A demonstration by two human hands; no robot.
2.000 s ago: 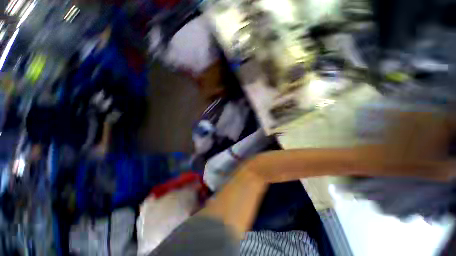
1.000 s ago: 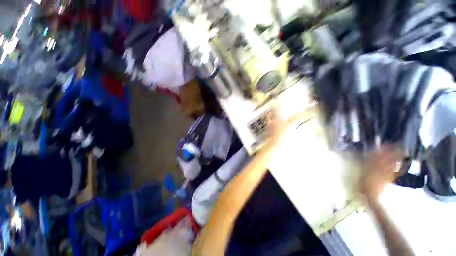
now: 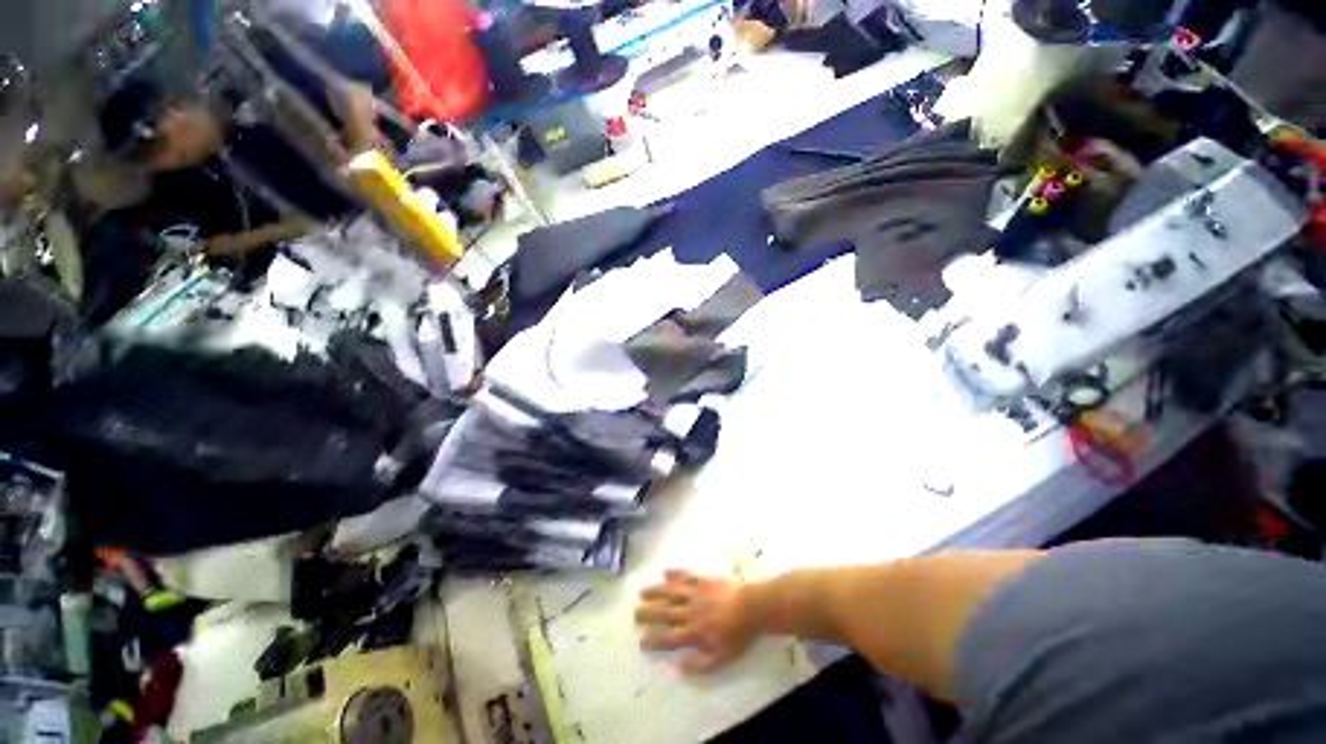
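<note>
My left hand lies palm down on the pale table, fingers spread and pointing left. It appears to hold nothing. Its bare forearm and grey sleeve come in from the right. My right hand is not in view. A heap of white, grey and black fabric panels lies just beyond my left hand, apart from it. Dark grey panels lie further back. A white sewing machine head is at the right, its needle end toward the white table. The needle area is too small to read.
Part of a cream-yellow machine is at the bottom left. A large black fabric heap lies at the left. Scissors with red-orange handles appear near the table's front edge. Another worktable with machines stands behind. A yellow object is at the upper left.
The view has swung round, bringing the white machine into sight. My left hand, earlier blurred by the cream machine, now lies flat on the table. My right hand, earlier at the panels, has left view.
</note>
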